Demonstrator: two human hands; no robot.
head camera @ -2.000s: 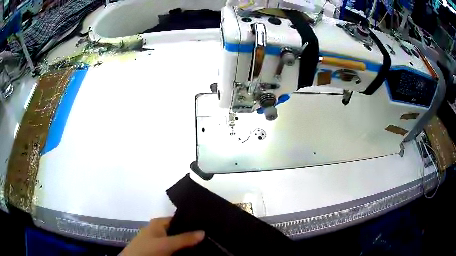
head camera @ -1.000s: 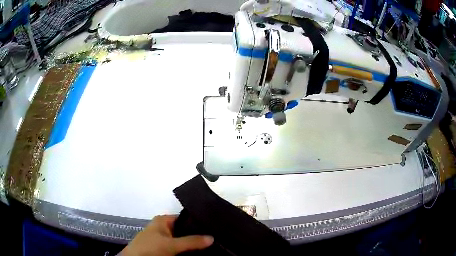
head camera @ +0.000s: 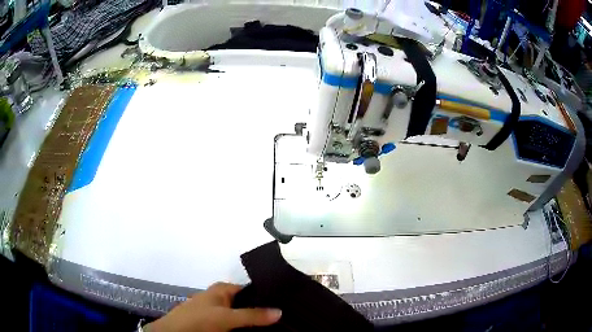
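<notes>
A black fabric piece [head camera: 295,295] lies over the table's front edge at the bottom centre, with its narrow end pointing up towards the machine bed's front left corner. My left hand [head camera: 217,311] grips its left side, thumb on top. The lower part of the fabric is cut off by the picture's edge. My right hand is not in view. The white sewing machine [head camera: 389,97] stands beyond the fabric, its needle and presser foot [head camera: 319,176] above the pale bed. No fabric lies under the foot.
A measuring tape [head camera: 415,305] runs along the table's front edge. Brown tape [head camera: 52,168] and a blue strip [head camera: 107,139] are at the left. Dark fabric [head camera: 272,37] lies in the trough [head camera: 188,26] behind. A wooden handle [head camera: 464,108] is strapped on the machine arm.
The machine and table have shifted right and slightly down in the picture. My left hand and the black fabric have moved slightly right and down, with the hold unchanged.
</notes>
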